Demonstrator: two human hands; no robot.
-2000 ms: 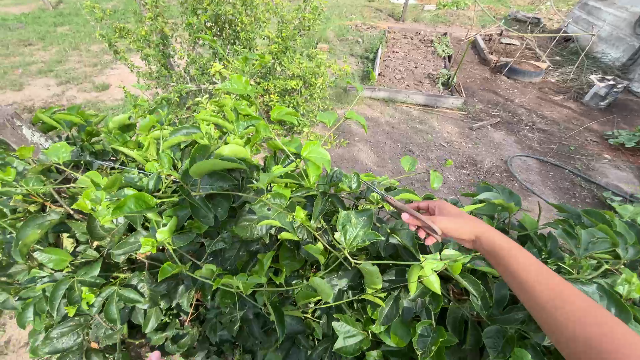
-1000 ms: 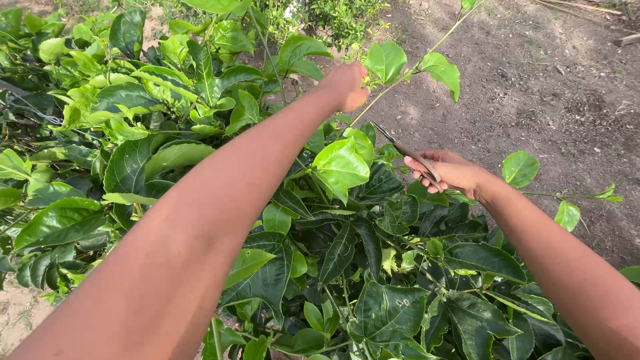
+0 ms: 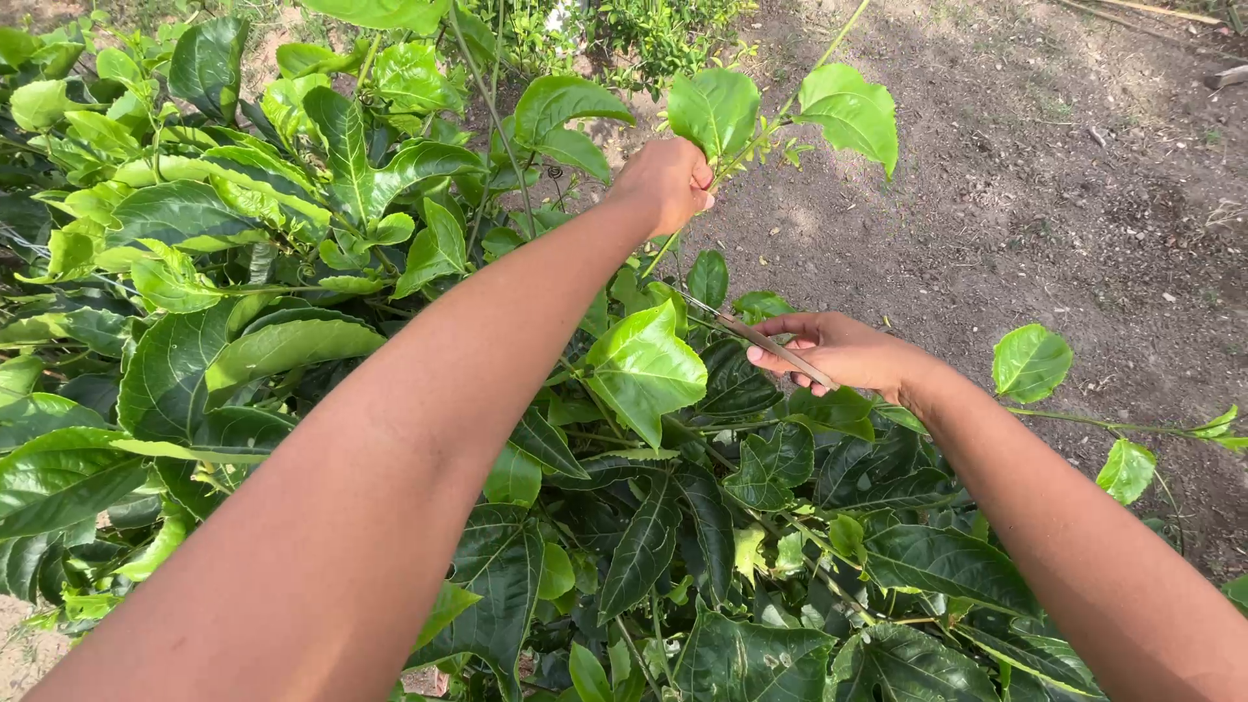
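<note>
My left hand [image 3: 668, 185] is closed around a green vine stem [image 3: 770, 127] with broad leaves, which slants up to the right past the fist. Lower and to the right, my right hand [image 3: 829, 353] holds a slim cutting tool [image 3: 765, 343], apparently pruning snips, by its brownish handles. The thin metal tip of the tool points up-left into the leaves, close to the stem below my left fist. Foliage partly covers the tip, so whether it touches a stem cannot be told. A bright lobed leaf [image 3: 648, 370] sits just left of the tool.
Dense leafy vine [image 3: 244, 351] fills the left and the lower middle. Another shoot [image 3: 1111, 423] reaches out at the right over bare soil [image 3: 975, 195]. A wire [image 3: 24, 244] shows at the left edge, and a small-leaved shrub [image 3: 673, 39] grows behind.
My left hand, not seen two seconds ago, came into view and holds the stem. The tool's tip has moved slightly down toward the foliage since a second ago. The view has tilted down and closer.
</note>
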